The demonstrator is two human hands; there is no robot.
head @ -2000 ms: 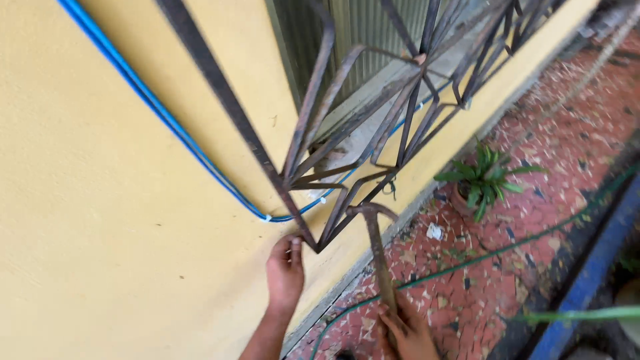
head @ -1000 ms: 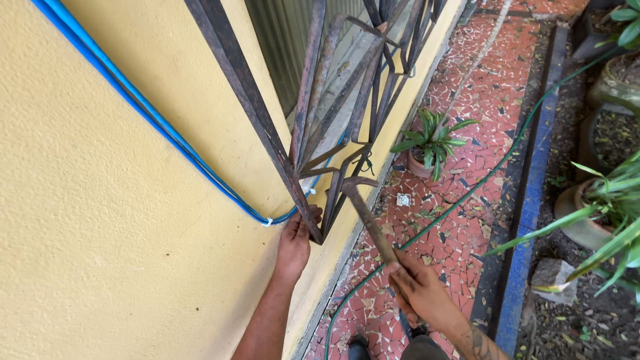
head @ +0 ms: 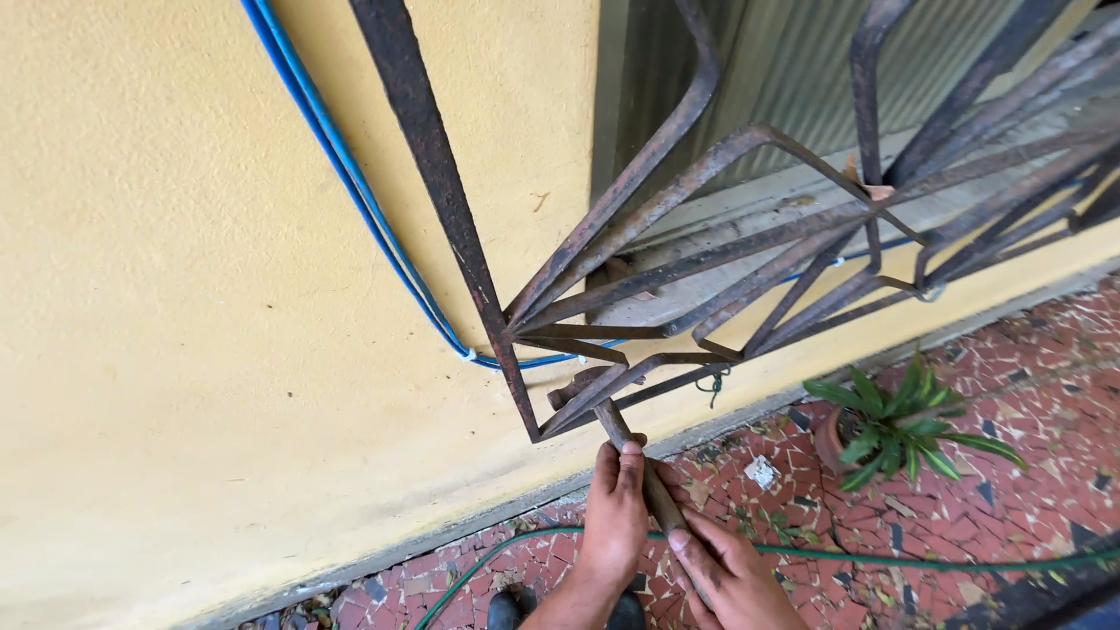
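Note:
A hammer with a wooden handle [head: 662,499] is held in both my hands below the lower corner of a rusty metal window grille [head: 459,206]. Fingers of my left hand [head: 617,512] close around the handle's upper part. Lower down, my right hand [head: 726,569] grips the same handle. The hammer's dark head [head: 573,388] sits behind the grille's bottom bars, between them and the wall, partly hidden by them. Whether the head touches the bars, I cannot tell.
Blue cables [head: 372,206] run along the yellow wall [head: 175,306] behind the grille. A potted plant [head: 901,429] stands on the red mosaic floor [head: 989,516] at right. Across the floor lies a green hose [head: 875,560]. My shoes [head: 505,611] show at the bottom edge.
My left hand has left the grille's corner and taken hold of the hammer handle. The hammer head has moved in behind the bottom bars. The view is now closer to the grille.

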